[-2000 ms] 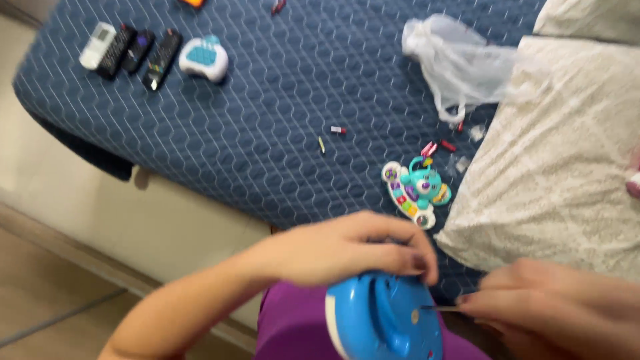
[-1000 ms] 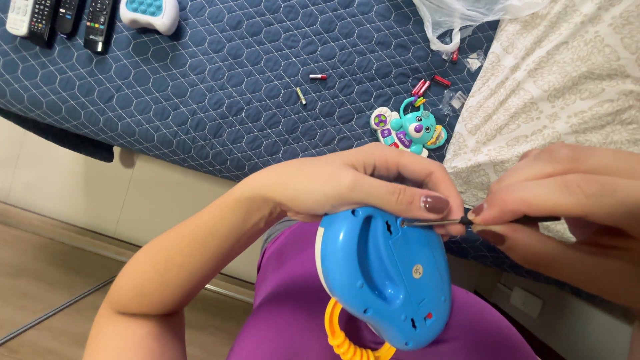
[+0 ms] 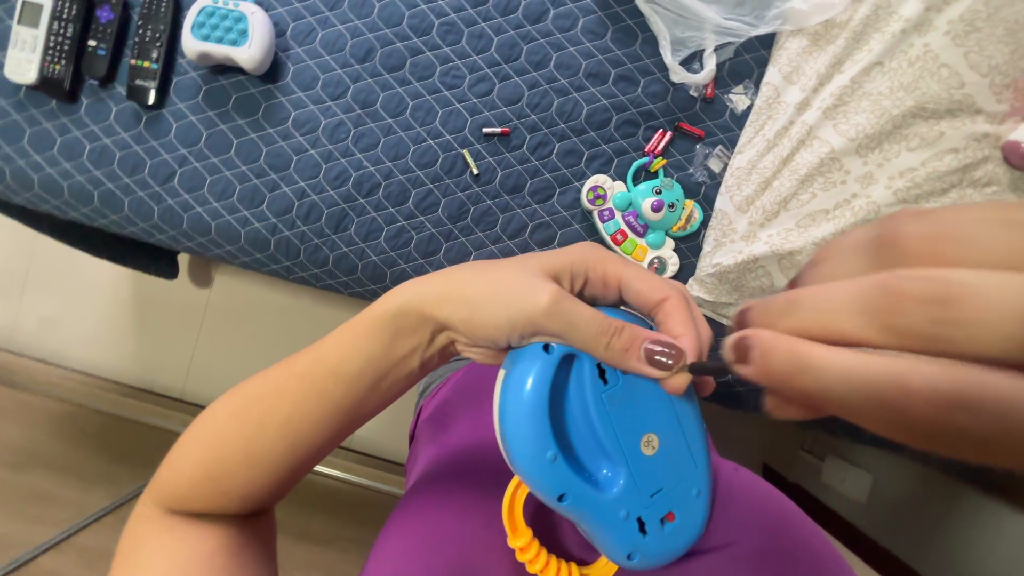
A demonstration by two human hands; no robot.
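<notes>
My left hand (image 3: 592, 308) grips the top edge of a blue plastic toy (image 3: 616, 448), its back with a panel and screw holes facing up. A yellow ridged ring (image 3: 524, 544) hangs from the toy's lower left. The fingertips of my right hand (image 3: 864, 328), blurred, pinch a thin dark tool (image 3: 708, 368), probably a screwdriver, whose end is by my left thumb at the toy's edge. Its tip is hidden. Beyond my left hand a teal and white animal toy with colored keys (image 3: 632, 216) lies on the blue quilted cover.
Loose batteries (image 3: 496, 131) and clear wrappers (image 3: 710, 162) lie on the quilted cover (image 3: 336, 160), near a plastic bag (image 3: 704, 32). Several remote controls (image 3: 148, 56) and a white pop-button toy (image 3: 228, 36) lie at upper left. Patterned cream fabric (image 3: 872, 136) covers the right side.
The blue toy has come more fully into view in my left hand. The thin tool was lying across the toy's edge; now less of it shows. The view has shifted closer.
</notes>
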